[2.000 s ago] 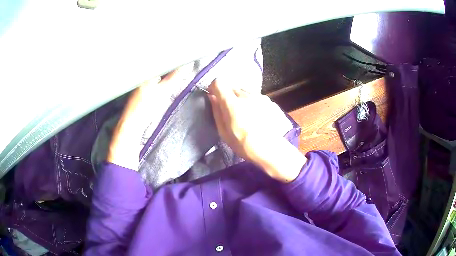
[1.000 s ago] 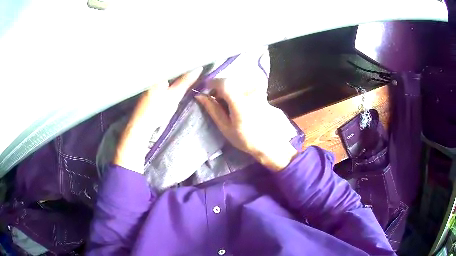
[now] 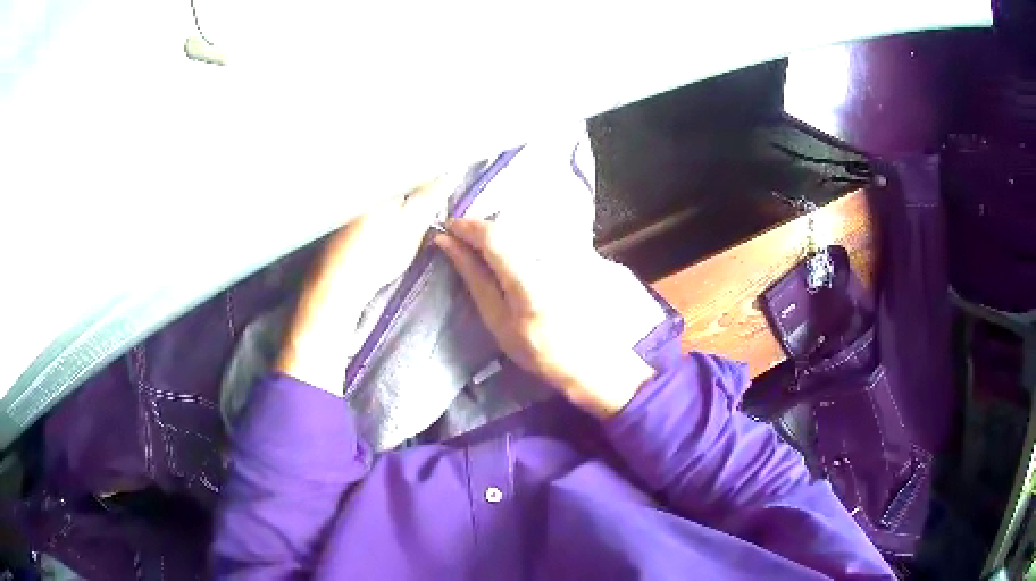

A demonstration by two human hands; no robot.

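Observation:
A garment, pale grey side out point(image 3: 415, 363), lies over my lap and runs up to the table edge. A narrow purple seam strip point(image 3: 392, 306) crosses it diagonally. My left hand point(image 3: 369, 267) holds the cloth along the left side of the strip, its fingertips partly lost in glare at the table edge. My right hand point(image 3: 511, 289) is at the strip from the right, thumb and fingers pinched together. A small bright sliver point(image 3: 439, 227) shows at its fingertips; whether it is a needle or another tool is unclear. A small white label point(image 3: 486, 372) shows inside the garment.
The overexposed white table point(image 3: 284, 125) curves across the top. A wooden drawer or board point(image 3: 727, 289) is at right beside a dark cavity. A dark purple piece point(image 3: 812, 306) and a silvery tangle point(image 3: 818, 269) lie on it. Dark purple garments are at left point(image 3: 170, 386) and hang at right point(image 3: 909, 284).
The right fingers have closed in on the purple strip from a more spread pose, and the sliver now shows less. The left hand stays on the cloth. The view has shifted slightly.

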